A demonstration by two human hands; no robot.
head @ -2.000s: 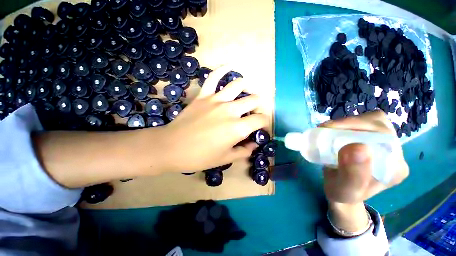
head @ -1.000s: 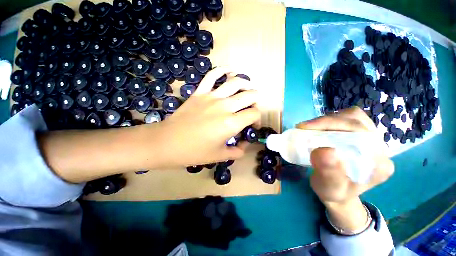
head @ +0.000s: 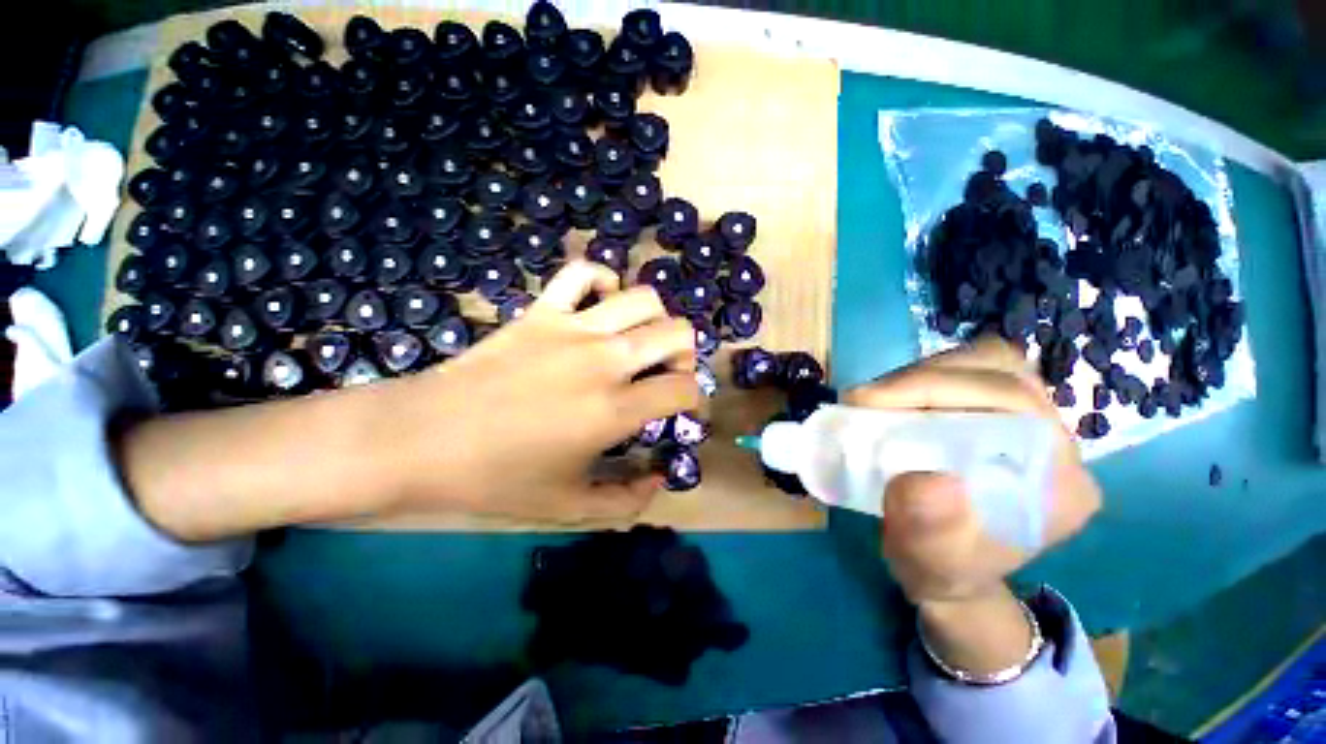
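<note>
Black glossy knobs (head: 346,218) with pale centre dots stand in crowded rows on the tan cardboard sheet (head: 749,138). My right hand (head: 967,472) is closed around a translucent white glue bottle (head: 909,458), its narrow greenish nozzle pointing left, close to a few knobs near the sheet's right edge. My left hand (head: 560,407) rests over knobs at the sheet's near part. Several knobs beside its fingertips have whitish shiny tops, such as the glued knob (head: 679,465). The left fingertips are partly hidden, so I cannot tell if they grip a knob.
A clear plastic bag (head: 916,146) heaped with black discs (head: 1149,233) lies at right on the green bench (head: 1163,581). A dark pile of discs (head: 633,603) lies at the near edge. White crumpled tissues (head: 58,189) are at far left. Blue crate parts show at bottom right.
The view has shifted, bringing the tissues in. Both hands have moved relative to the knobs; several knobs with whitish tops now show by the left fingertips. The bottle stays in the right hand.
</note>
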